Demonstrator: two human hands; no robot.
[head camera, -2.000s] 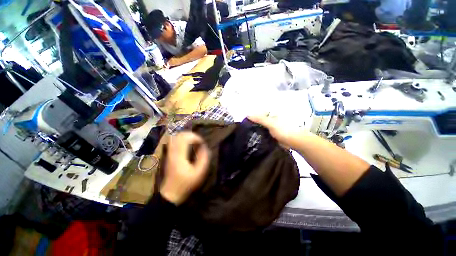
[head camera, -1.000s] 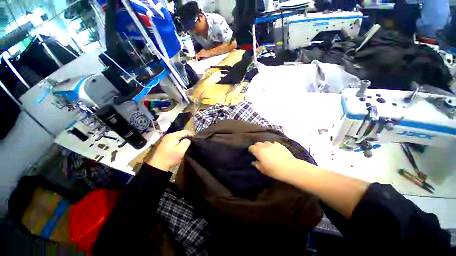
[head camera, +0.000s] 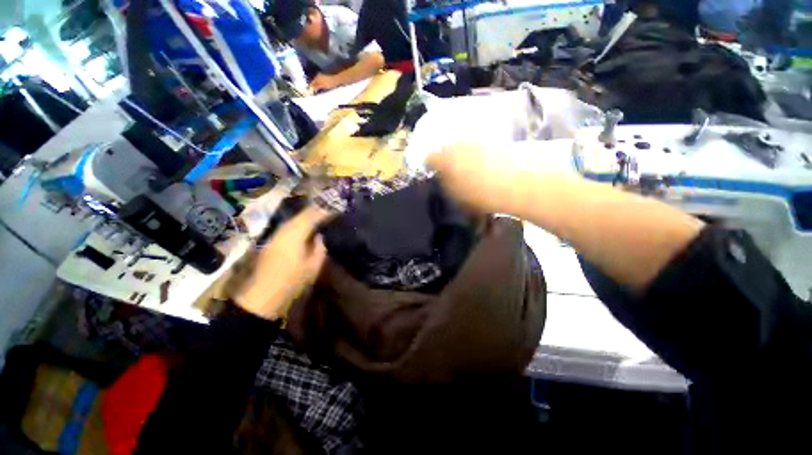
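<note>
The brown garment shell lies bunched over the table's front edge, its opening facing up. Black fabric shows inside it, with a patch of plaid lining. More plaid cloth hangs below at the left. My left hand is at the left edge of the garment, fingers closed on the black fabric. My right hand is blurred at the upper right edge of the black fabric; its fingertips are unclear, so I cannot tell whether it grips.
A white sewing machine stands at the right. Another machine and a black cylinder are at the left. Taped brown cardboard lies behind the garment. A person works at the back. A red object is low left.
My right hand has moved up and away, to the garment's far edge. The opening now shows plaid inside the black fabric. The camera view has shifted.
</note>
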